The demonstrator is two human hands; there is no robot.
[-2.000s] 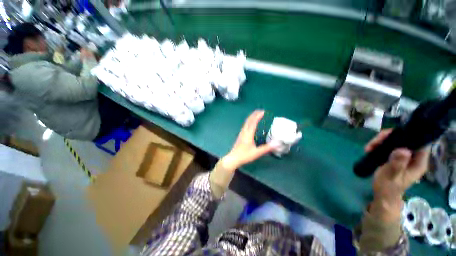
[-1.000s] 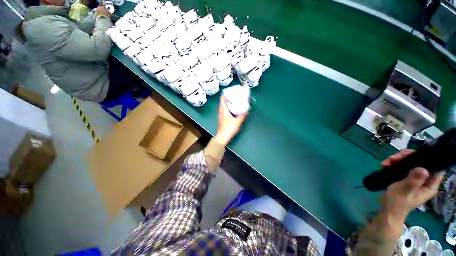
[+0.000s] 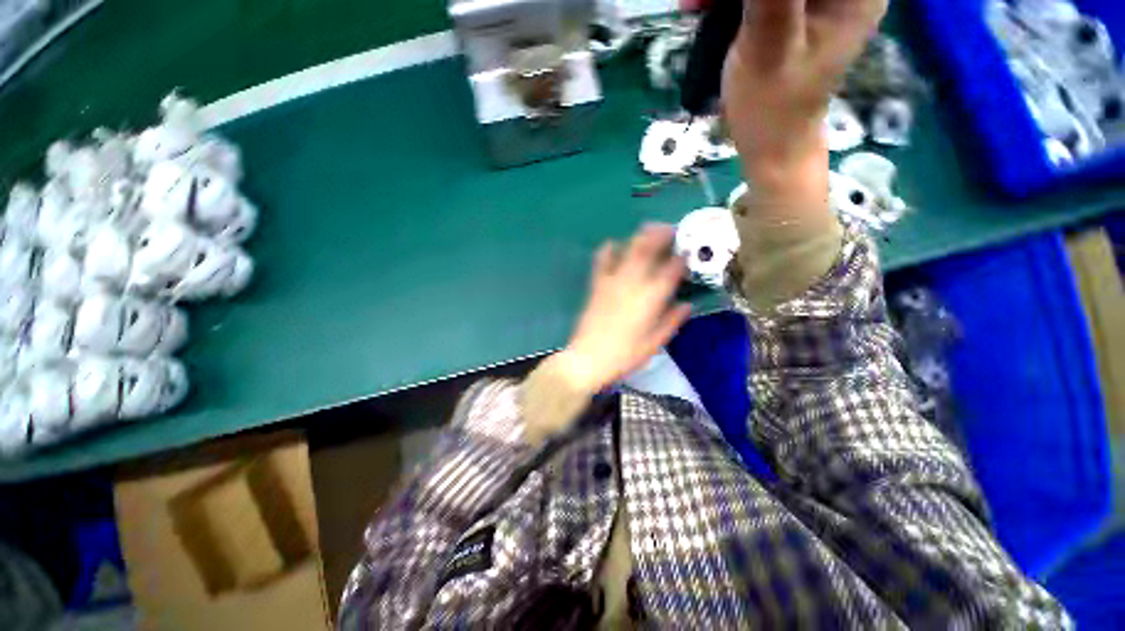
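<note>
My left hand point(image 3: 629, 302) is over the bench's front edge, blurred, with fingers spread and nothing seen in it. Its fingertips are beside a white housing point(image 3: 707, 243) with a dark round centre; whether they touch it I cannot tell. My right hand point(image 3: 790, 74) is at the top, cut off by the picture's edge, around the black electric screwdriver point(image 3: 708, 59). More white housings point(image 3: 867, 189) stand near and behind my right forearm. A dense stack of white assembled housings point(image 3: 111, 277) sits at the left of the bench.
The grey screw feeder point(image 3: 531, 80) stands at the back of the green bench point(image 3: 395, 265). A raised blue bin point(image 3: 1021, 160) with white parts is at the right, and a larger blue bin point(image 3: 1036, 394) is below the bench edge. A cardboard box point(image 3: 154, 542) is below at left.
The view has swung to the right. My left hand has let go of the white housing it held near the stack and is now by the housings at right. The right hand still holds the screwdriver.
</note>
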